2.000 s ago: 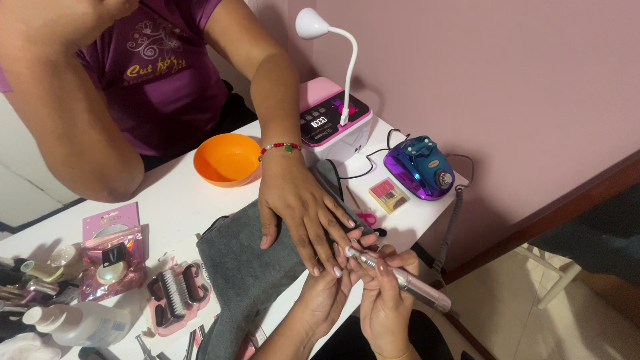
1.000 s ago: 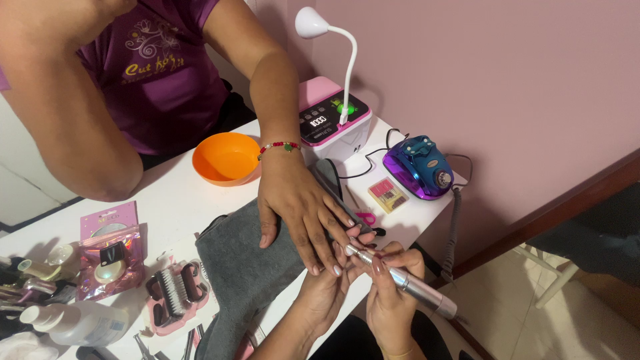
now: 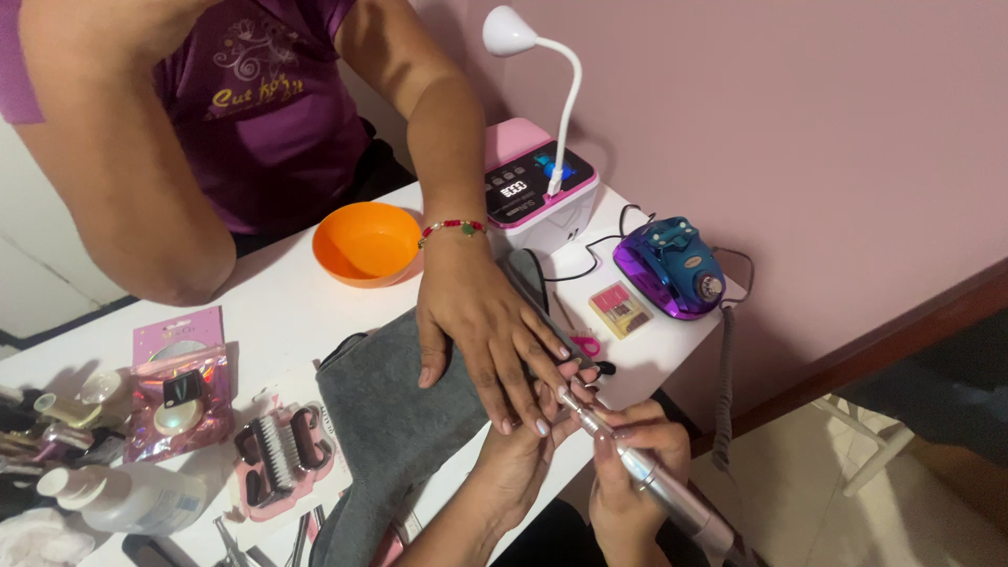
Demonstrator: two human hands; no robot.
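My right hand [image 3: 630, 465] grips an electric nail drill handpiece [image 3: 669, 492], its tip at a fingertip of the other person's hand [image 3: 480, 315]. My left hand [image 3: 516, 465] is under that person's fingers and holds one of them; part of it is hidden by them. The person's palm faces down over a grey towel [image 3: 394, 394], and a beaded bracelet [image 3: 453, 227] circles the wrist. Right of the towel stands the blue and purple nail drill machine [image 3: 669, 268], near a small box of drill bits [image 3: 622, 309].
A nail lamp [image 3: 539, 189] with a white gooseneck light [image 3: 510, 33] stands behind. An orange bowl [image 3: 368, 244] is left of the wrist. At the left lie a nail brush [image 3: 279, 453], a plastic bottle [image 3: 126, 496], a shiny packet [image 3: 179, 402] and several metal tools [image 3: 228, 543].
The rear of the handpiece has swung lower since two seconds ago, with my right hand around it. The other person's hand has stayed in place.
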